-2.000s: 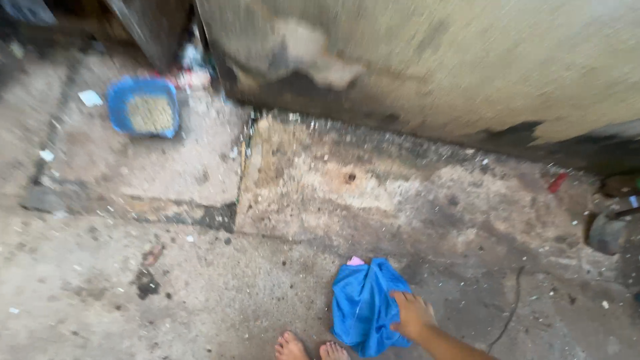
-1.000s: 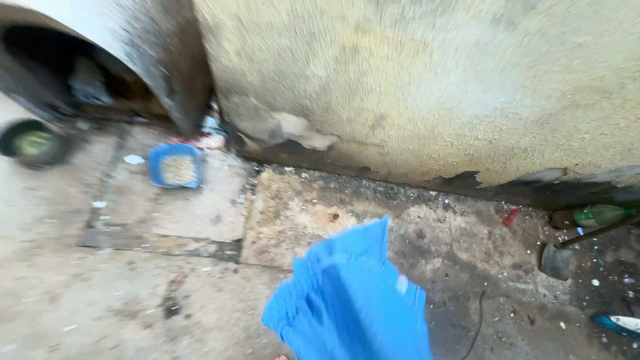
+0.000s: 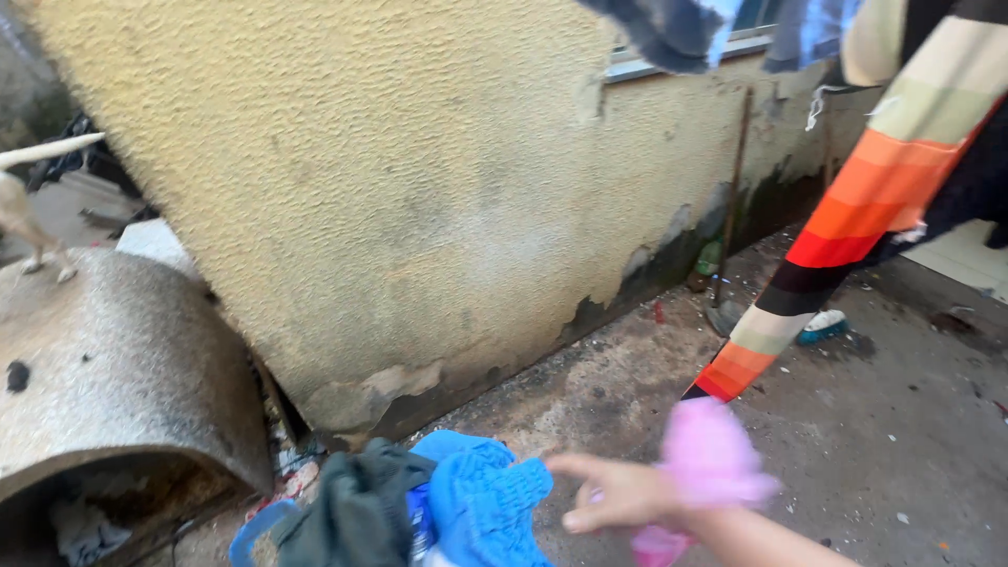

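Observation:
My right hand reaches in from the lower right, thumb and index finger apart, with the index fingertip at the edge of a bright blue cloth. Whether it grips that cloth cannot be told. A blurred pink cloth lies over my right wrist, and part of it hangs below. Left of the blue cloth is a dark green garment, bunched against it at the bottom of the view. What holds these clothes up is hidden. My left hand is not in view.
Striped fabric hangs at the right, with other clothes above. A yellow textured wall stands ahead. At left an animal stands on a curved concrete shelter. A long-handled tool leans on the wall near a brush.
The view has swung up toward the wall and hanging clothes. The blue cloth, spread out a second ago, is now bunched beside a dark green garment. A pink cloth now shows at my right wrist.

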